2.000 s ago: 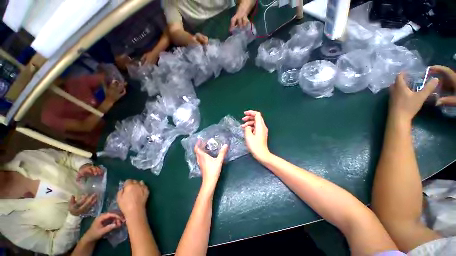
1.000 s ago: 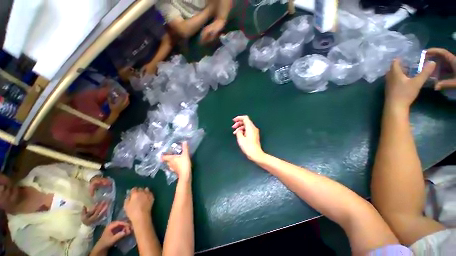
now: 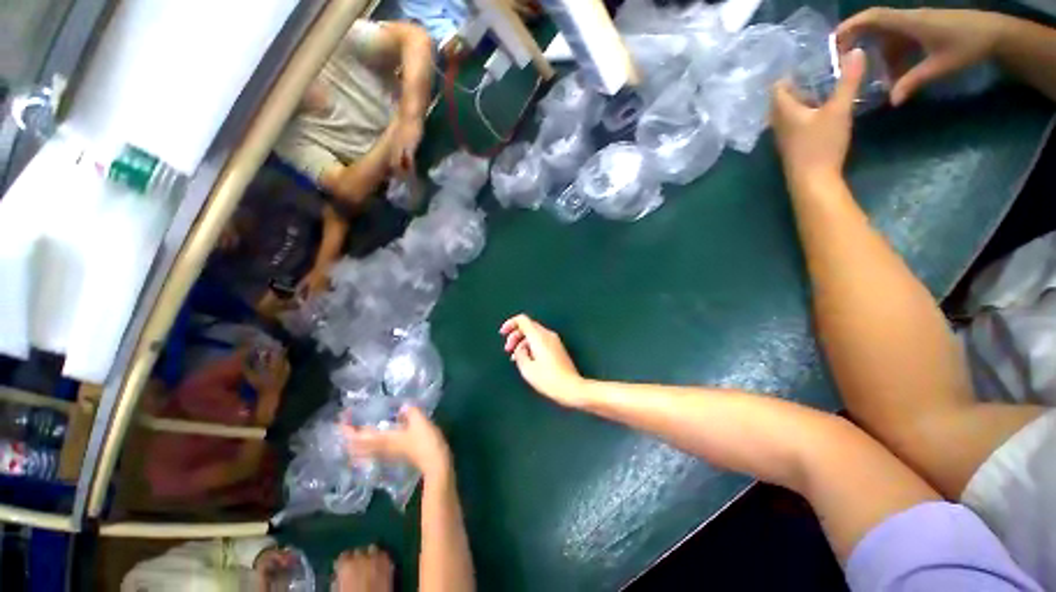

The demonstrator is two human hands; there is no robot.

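My left hand (image 3: 400, 445) is at the near end of a heap of greyish-white bagged containers (image 3: 388, 278), left of centre. Its thumb and fingers are apart around a crinkled clear bag; I cannot tell whether it grips it. A round clear container (image 3: 407, 372) shows through a bag just beyond the hand. My right hand (image 3: 542, 359) hovers over the dark green tabletop (image 3: 660, 301), empty, its fingers loosely curled and apart.
Another person's two hands (image 3: 825, 116) hold a clear item at upper right. More bagged containers (image 3: 622, 179) lie at the far side near a white upright shape (image 3: 591, 41). People sit along the left, and a pale-edged shelf (image 3: 191, 220) curves there.
My left hand has moved left with a bagged container from the table's middle to the heap. My right hand stays empty over the table. The view has turned.
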